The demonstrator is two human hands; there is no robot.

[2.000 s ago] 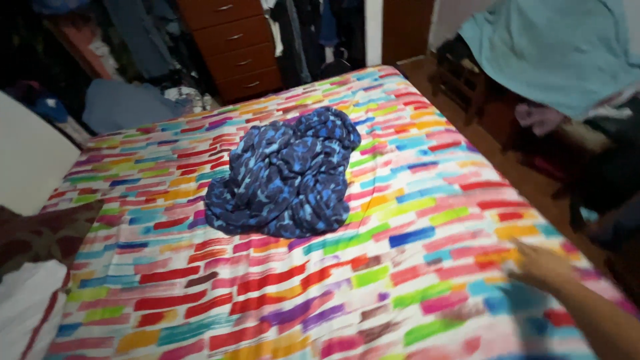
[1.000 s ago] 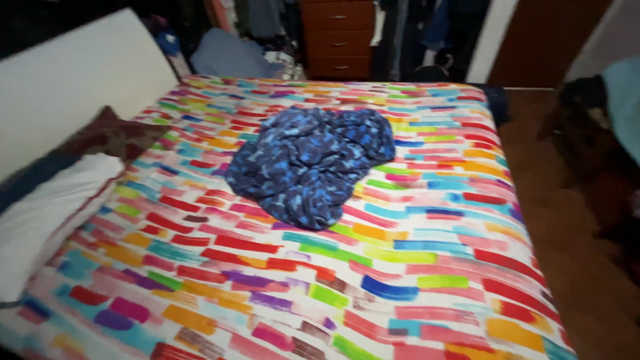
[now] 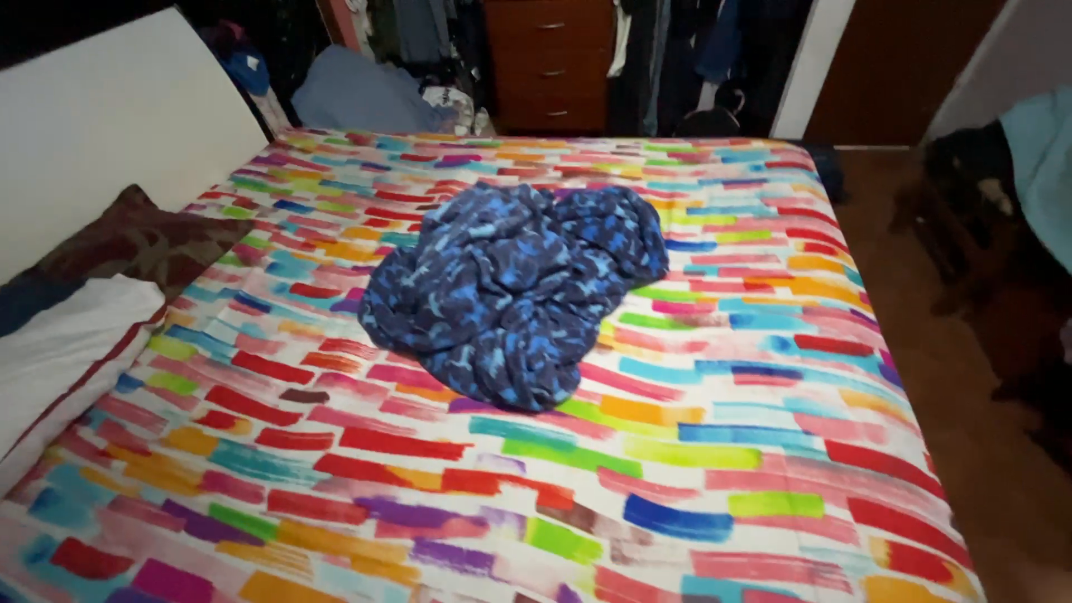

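In the head view neither my left hand nor my right hand shows. A crumpled dark blue patterned cloth (image 3: 511,293) lies bunched up near the middle of a bed. The bed has a sheet with many-coloured brush-stroke marks (image 3: 703,456), spread mostly flat over the mattress. At the left edge rest a white pillow or cloth with a dark red stripe (image 3: 75,360) and a brown patterned pillow or cloth (image 3: 142,239).
A white headboard (image 3: 126,126) stands at the left. Beyond the bed are a wooden chest of drawers (image 3: 548,71), hanging clothes (image 3: 427,33) and a grey-blue bundle (image 3: 360,92). Brown floor (image 3: 946,352) runs along the right side, near a light blue cloth (image 3: 1043,167).
A hand and forearm seen over the right side of the bed two seconds ago have left the view. The view has turned to the left. The blue cloth stays bunched on the bed.
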